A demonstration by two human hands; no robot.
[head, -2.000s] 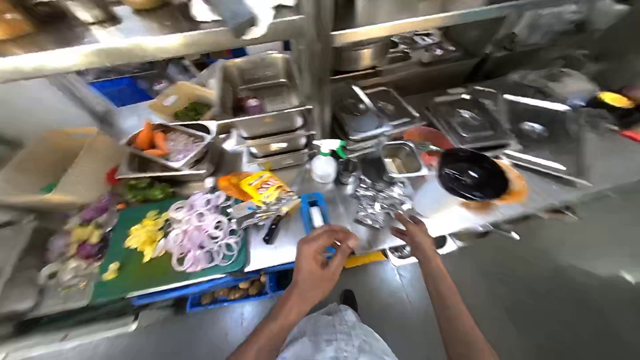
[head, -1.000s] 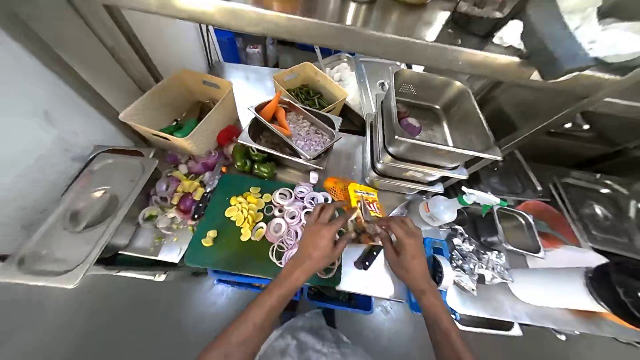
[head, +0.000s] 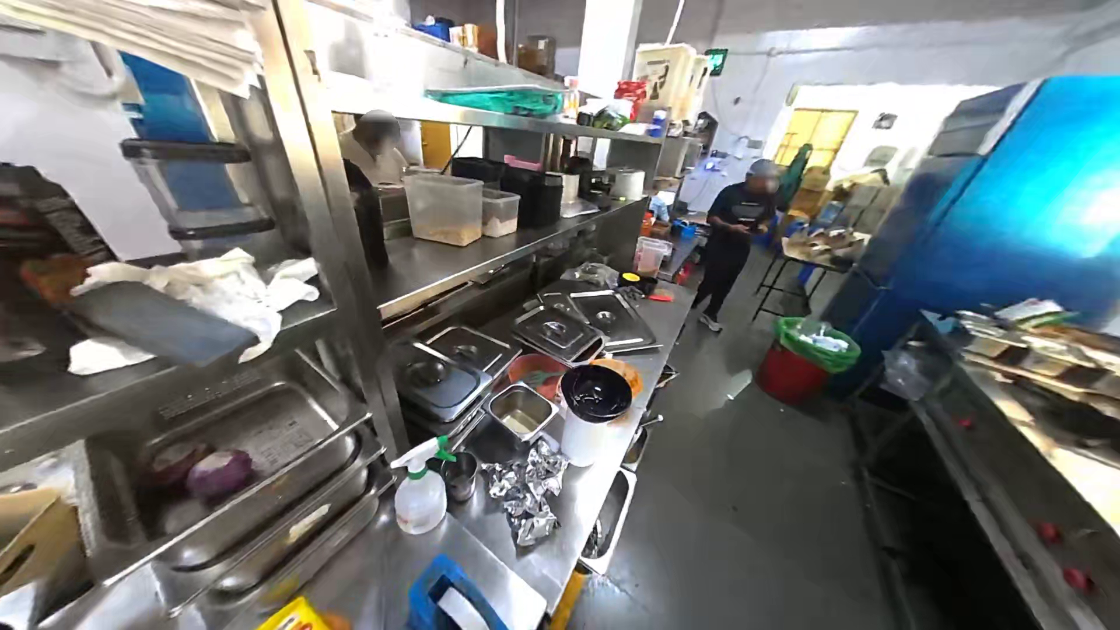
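Neither of my hands shows in the current view. Nearest to me on the steel counter is a blue plastic holder [head: 455, 598], cut off by the bottom edge, with a yellow packet [head: 296, 616] to its left. A clear spray bottle [head: 421, 499] with a white and green trigger head stands beside a small steel cup [head: 459, 477]. Crumpled aluminium foil [head: 528, 490] lies right of the cup. Behind it are a square steel pan [head: 521, 410] and a black bowl [head: 596, 393] on top of a white container [head: 584, 440]. Purple onions [head: 220, 474] sit in a stacked steel pan [head: 254, 437].
Steel lids [head: 556, 329] lie farther along the counter, beneath a shelf [head: 525, 241] holding plastic tubs [head: 444, 208]. A person [head: 740, 232] stands down the aisle, near a red bin [head: 794, 372] with a green liner. A blue cabinet [head: 989, 192] and another counter [head: 1015, 420] line the right side.
The view has swung up and right along the aisle. My hands, seen by the yellow packet a second ago, have left the view, as have the green cutting board and sliced onions.
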